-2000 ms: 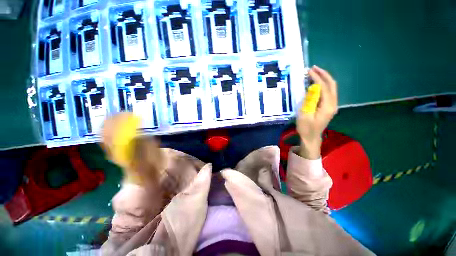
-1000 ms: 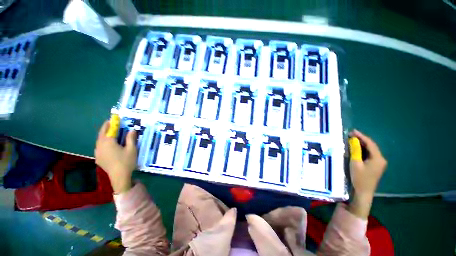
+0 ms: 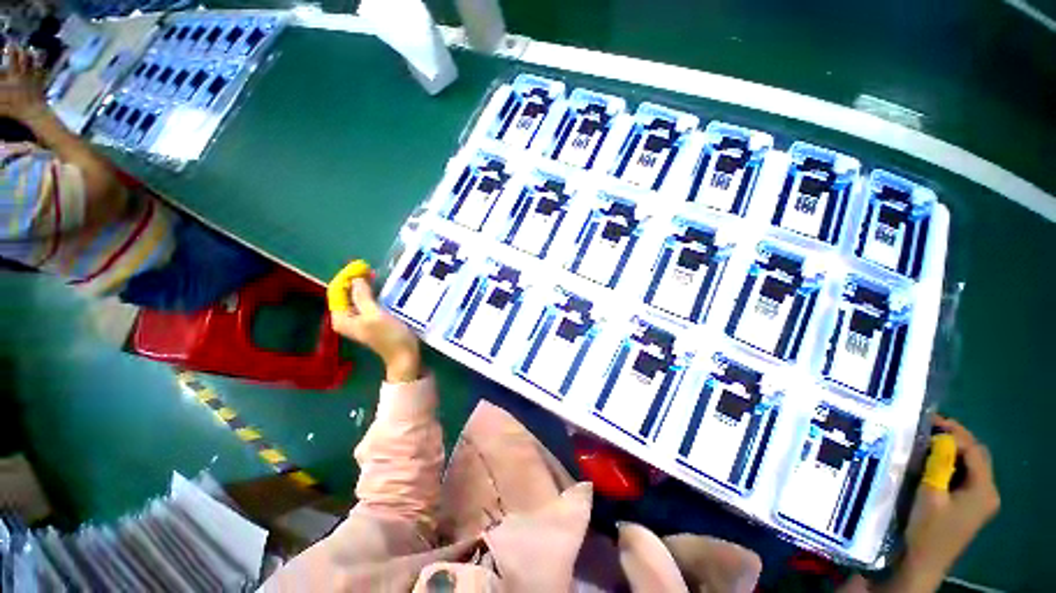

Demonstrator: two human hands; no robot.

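A white blister tray point(image 3: 741, 475) lies on the green bench, slanted in view, with three rows of pockets. Each pocket holds a flat display module point(image 3: 635, 380) with a black upper part, a pale face and a small code label. My left hand point(image 3: 382, 327), with a yellow finger cot, holds the tray's near left corner. My right hand point(image 3: 959, 500), also with a yellow cot, holds the right edge near the near right corner. The fingers under the rim are hidden.
A white post point(image 3: 405, 44) stands beyond the tray's far left corner by a pale rail point(image 3: 695, 79). Another filled tray point(image 3: 185, 133) lies far left beside a person in a striped sleeve point(image 3: 110, 238). Red stool point(image 3: 249, 336) and stacked sheets point(image 3: 174, 539) are below left.
Both hands are at the tray's sides, as one second ago; earlier the left was blurred over its near edge. The view has turned left, showing the neighbour, and the tray appears further right and slanted.
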